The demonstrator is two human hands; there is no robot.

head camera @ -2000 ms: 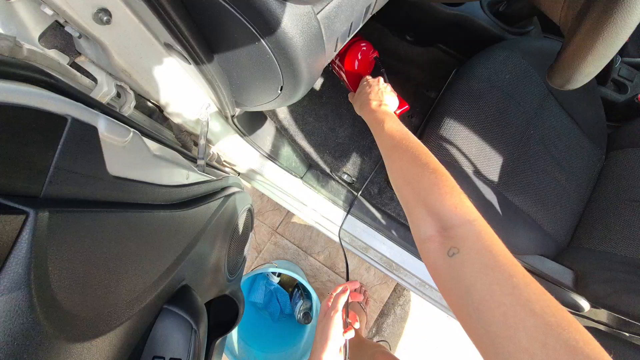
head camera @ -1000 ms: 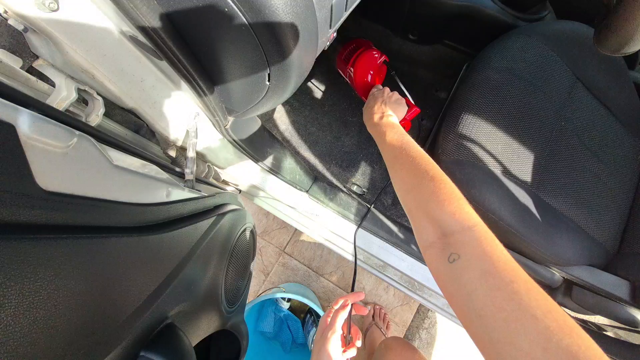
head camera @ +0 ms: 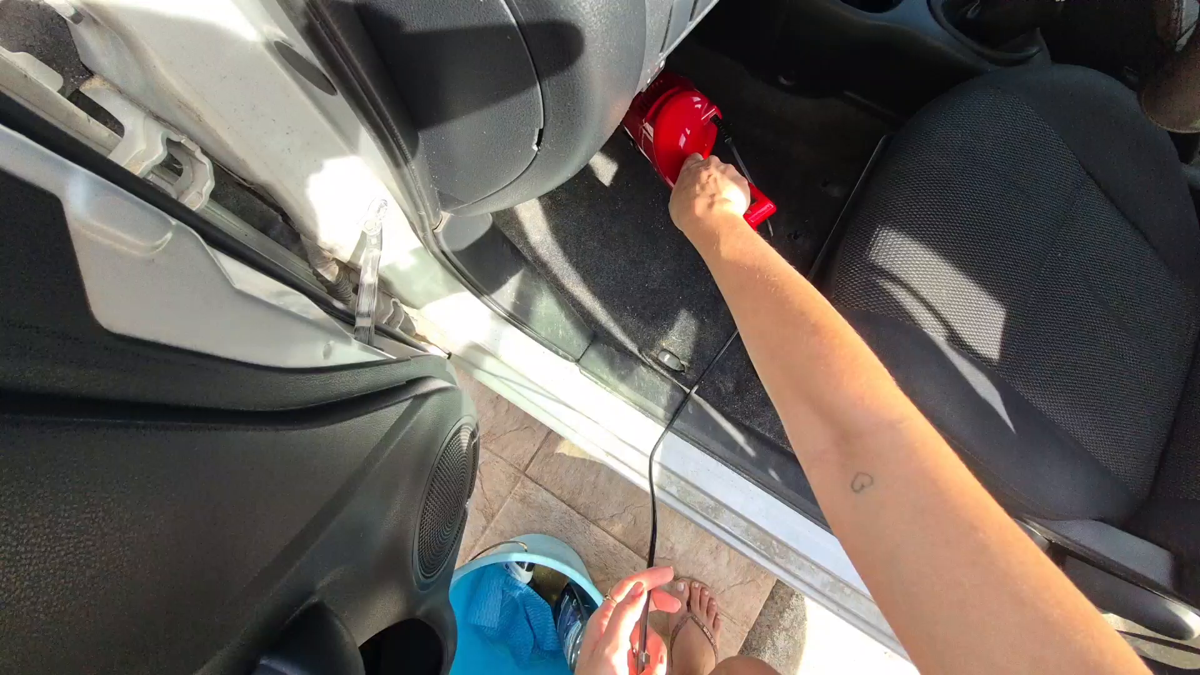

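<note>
My right hand (head camera: 710,192) is closed around the handle of a red handheld vacuum cleaner (head camera: 682,122), which is in the car's footwell beneath the dashboard. Its nozzle end is hidden under the dash. A black power cord (head camera: 653,469) runs from the footwell over the white door sill and down to my left hand (head camera: 630,623), low in the view. The cord passes between the fingers of that hand. Dark carpet (head camera: 609,253) lies under and beside the vacuum.
The open door panel (head camera: 234,506) with its speaker fills the left. A dark fabric seat (head camera: 1022,281) stands at right. Below the white sill (head camera: 600,436), a light blue bucket (head camera: 548,546) holds a blue cloth (head camera: 513,614) and a bottle, beside a sandalled foot (head camera: 696,623) on tiles.
Since two seconds ago, the vacuum and my right hand have shifted slightly within the footwell. My left hand still has the cord. The view has shifted a little.
</note>
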